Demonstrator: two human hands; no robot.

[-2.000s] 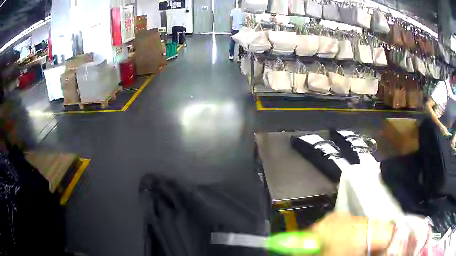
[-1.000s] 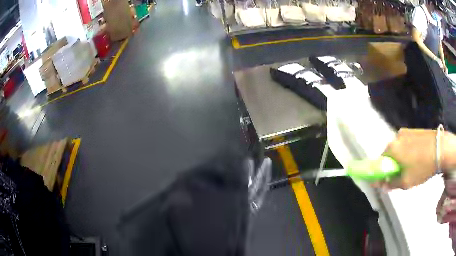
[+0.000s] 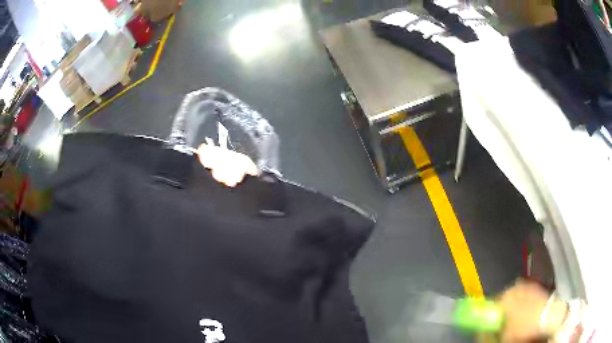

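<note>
A black tote bag [image 3: 181, 248] hangs spread open to view at the lower left, with a small white logo near the bottom edge. Its handles [image 3: 258, 127], in clear crinkled film, stand up from the top edge, and a narrow white tag shows between them. My left hand [image 3: 228, 165] grips the bag's top edge between the handle ends; its wrist is hidden. My right hand [image 3: 527, 311] is at the lower right, blurred, closed on the green-handled tool [image 3: 480, 315]. Its pale blade points left towards the bag, not touching it.
A metal-edged table [image 3: 389, 74] stands ahead right, with black bags [image 3: 419, 47] with white wrapped parts on it. A long white cover [image 3: 530, 134] runs down the right side. Boxes on a pallet [image 3: 100, 63] stand far left. A yellow floor line [image 3: 446, 214] crosses the floor.
The black bag has come up into full view, with my left hand now showing at its top. My right hand with the green tool has moved down. The view has tilted downward.
</note>
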